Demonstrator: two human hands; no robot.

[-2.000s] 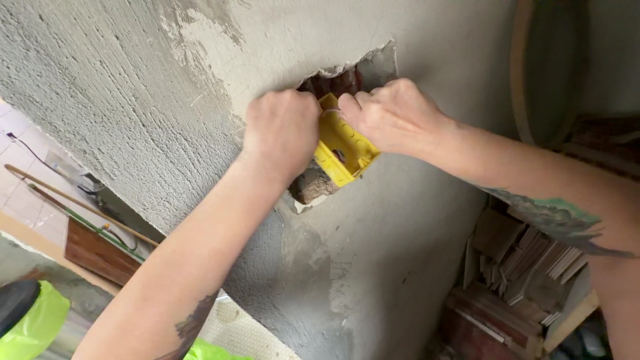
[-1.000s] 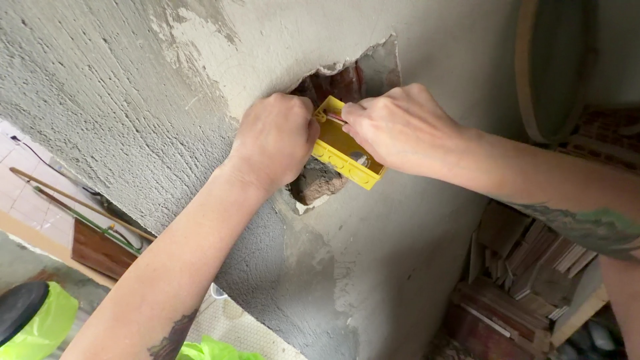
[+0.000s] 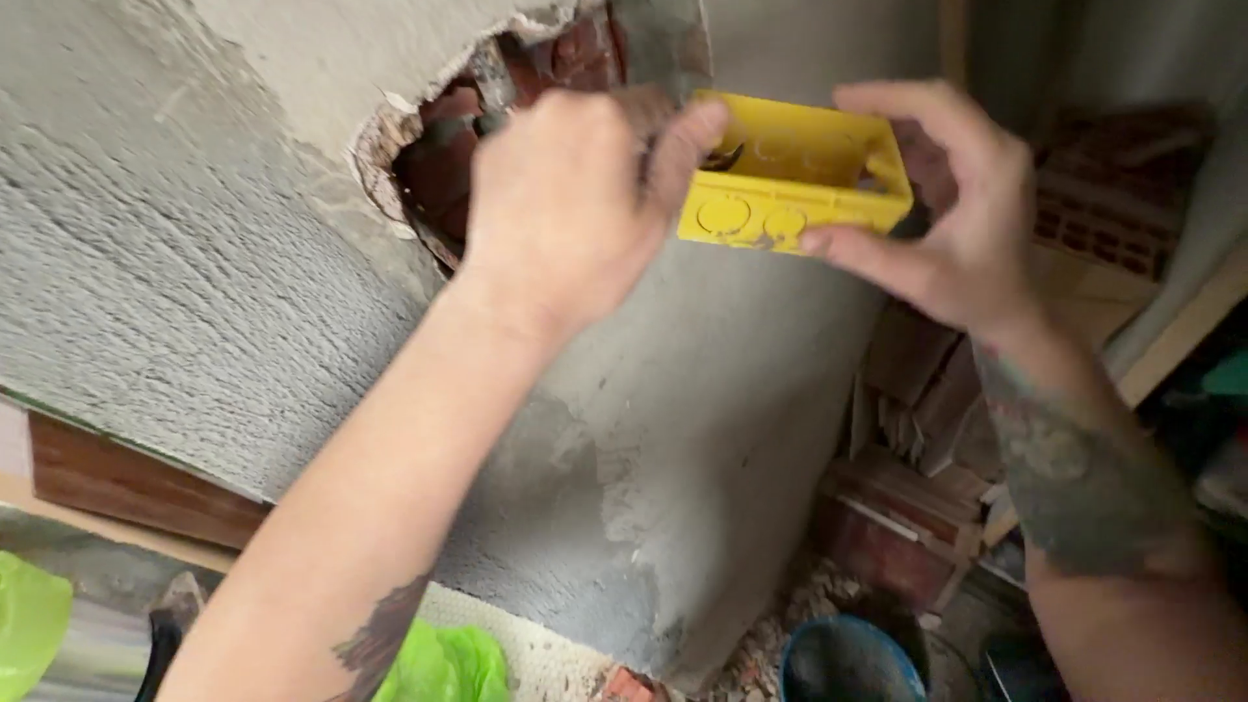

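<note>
A yellow plastic electrical wall box (image 3: 795, 180) is held between both hands, its open side facing up and toward me. My left hand (image 3: 585, 195) has its thumb at the box's left end; its other fingers are curled and partly hidden. Around the right end, my right hand (image 3: 946, 205) grips with the thumb on the lower long side and fingers behind. Something small and dark shows inside the box near my left thumb. Behind my left hand is a ragged hole (image 3: 439, 166) in the plastered wall, with broken red brick inside; the box is to its right.
A blue-rimmed bucket (image 3: 853, 658) stands among rubble on the floor. Stacked tiles (image 3: 902, 526) and hollow bricks (image 3: 1102, 234) are at the right. Bright green plastic (image 3: 448, 663) lies at the bottom, near a brown wooden board (image 3: 136, 478) at left.
The yellow box has moved from in front of the wall hole to its right, in both hands. My right hand has shifted to the box's right end. The view has moved.
</note>
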